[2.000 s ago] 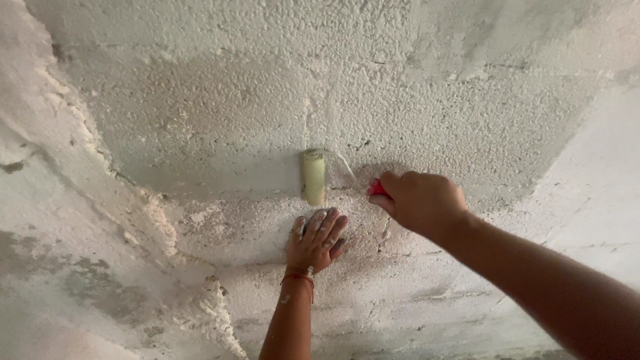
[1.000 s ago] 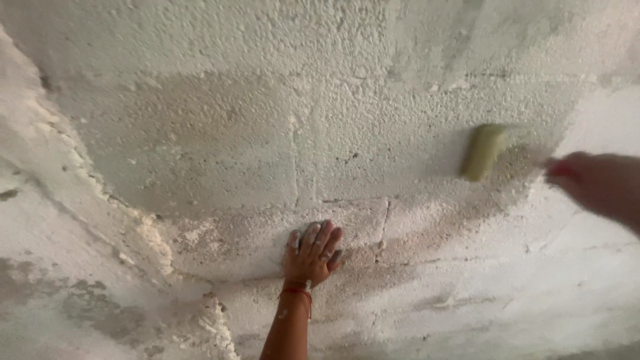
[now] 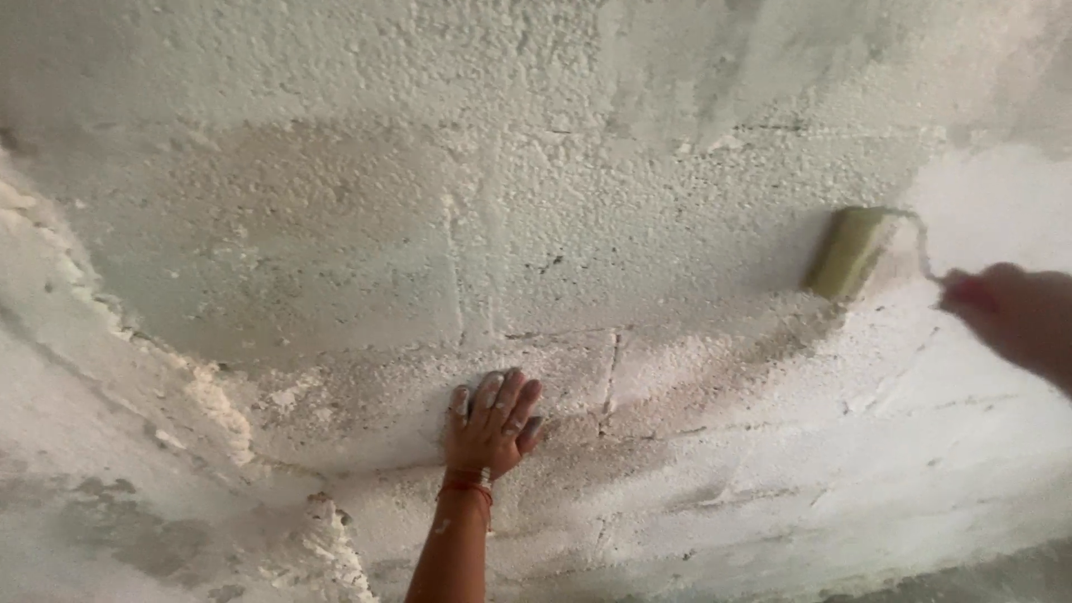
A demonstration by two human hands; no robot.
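My right hand (image 3: 1001,314), blurred at the right edge, is closed around the red handle of a paint roller (image 3: 847,253). The roller's yellowish sleeve lies against the rough block wall (image 3: 544,243), tilted, and its thin bent frame runs to the handle. Lower and left of it, my left hand (image 3: 492,423) rests flat on the wall with fingers a little apart and nothing held. White paint marks its fingers, and a red cord bracelet (image 3: 467,486) circles the wrist.
A rough, raised mortar seam (image 3: 222,410) runs down the left side, with another stained wall surface (image 3: 126,523) beyond it. Cracks and joint lines cross the surface near my left hand. Smoother, whiter wall (image 3: 997,193) lies at the right.
My right hand and the roller have moved right, away from their place just above my left hand two seconds ago. My left hand stays on the wall in about the same place.
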